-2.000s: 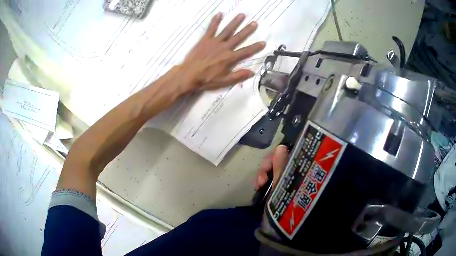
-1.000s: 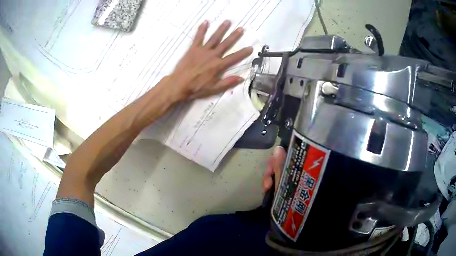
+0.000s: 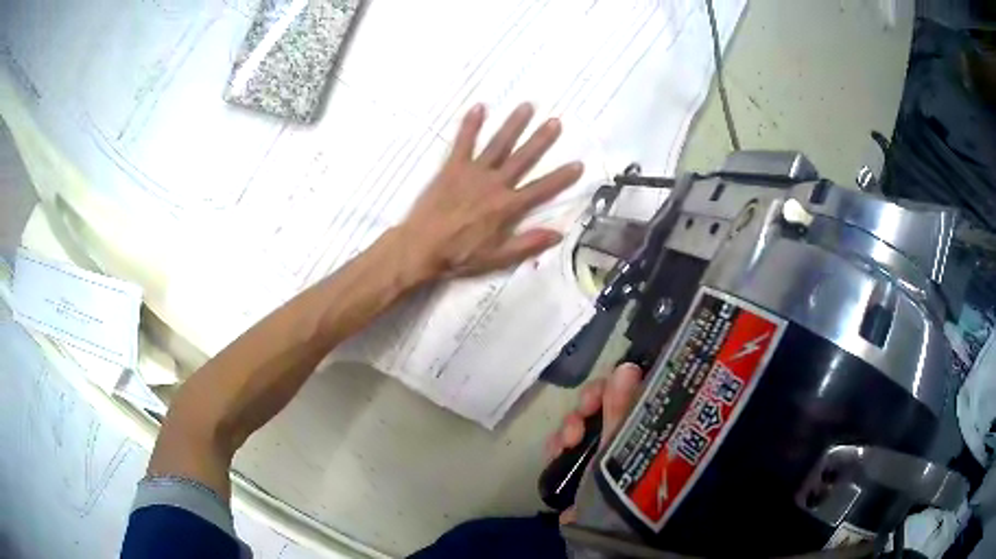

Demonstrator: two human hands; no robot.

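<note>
A cloth cutting machine with a silver and black motor body and a red-white label fills the right side. My right hand is partly hidden behind the motor, its fingers around the machine's black handle. My left hand lies flat with fingers spread on the white paper marker, just left of the machine's metal front guard. The dark base plate shows beside the marker's near corner. The blade and its contact with the layers are hidden.
A speckled stone weight lies on the marker at the top left. The cream table shows below the marker's edge. Cut paper pieces lie at the left. A thin cord runs at the top. Dark material is at the far right.
The view has shifted, so everything sits lower in the picture. More of my right hand and the black handle shows. My left hand stays flat on the marker beside the machine.
</note>
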